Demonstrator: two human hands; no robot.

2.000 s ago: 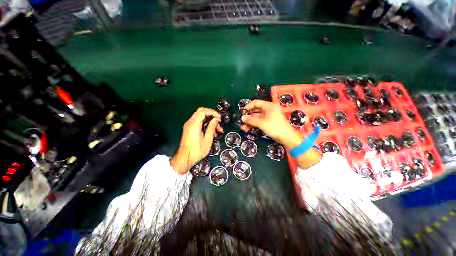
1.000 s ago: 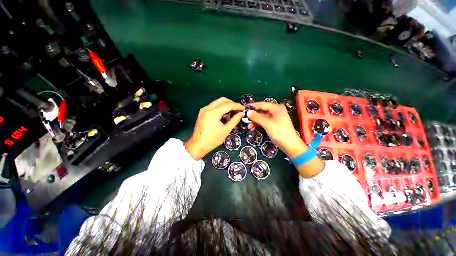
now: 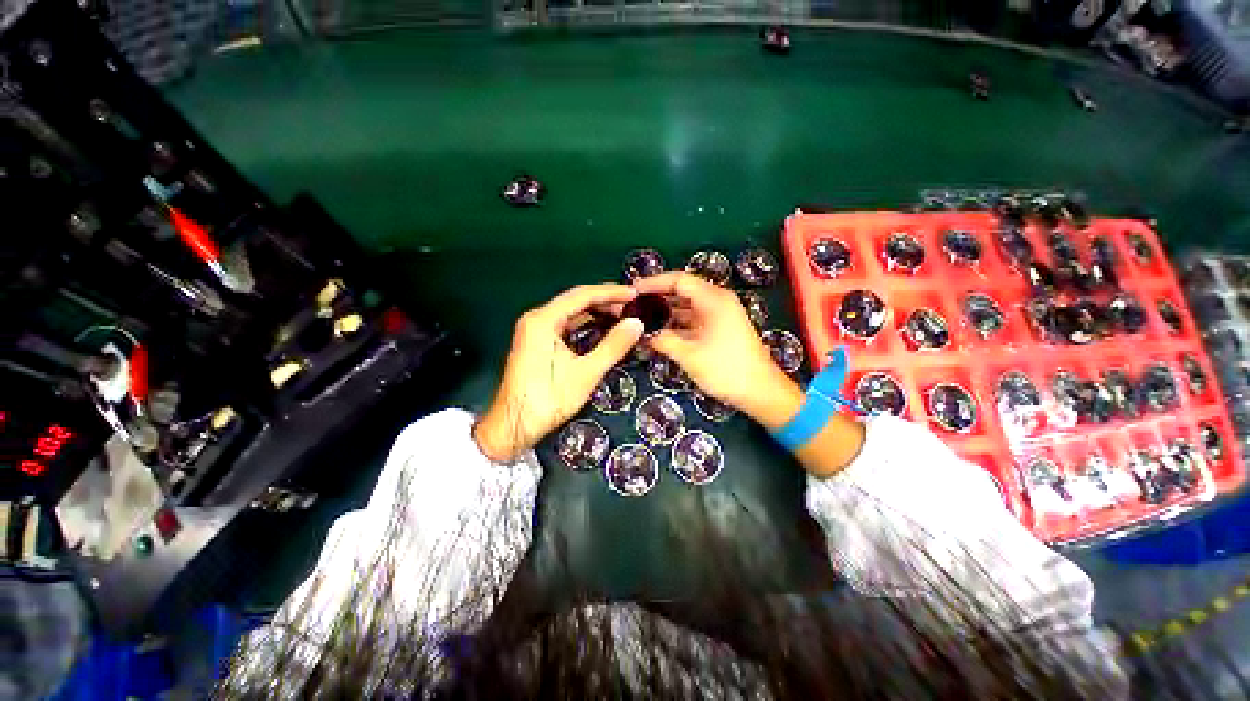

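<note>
My left hand (image 3: 559,359) and my right hand (image 3: 710,337) meet above the cluster. Their fingers and thumbs hold a small dark round unit (image 3: 647,312) between them; its face looks plain and dark. My right wrist has a bright blue band. Several shiny round units with silver rims (image 3: 632,468) lie loosely on the green mat below and behind my hands. Some of them are partly hidden by my fingers. A large red tray (image 3: 1005,477) to the right holds many such units in rows of pockets.
A black test fixture (image 3: 329,377) with red-orange clamp handles (image 3: 195,236) stands at left, beside a display with red digits (image 3: 41,449). A single unit (image 3: 522,189) lies on the green mat (image 3: 411,123) beyond my hands. A pale tray (image 3: 1224,308) is at the far right edge.
My hands have come together from slightly apart. The held piece now shows a dark face where a pale spot showed a second ago. The camera view has shifted and turned.
</note>
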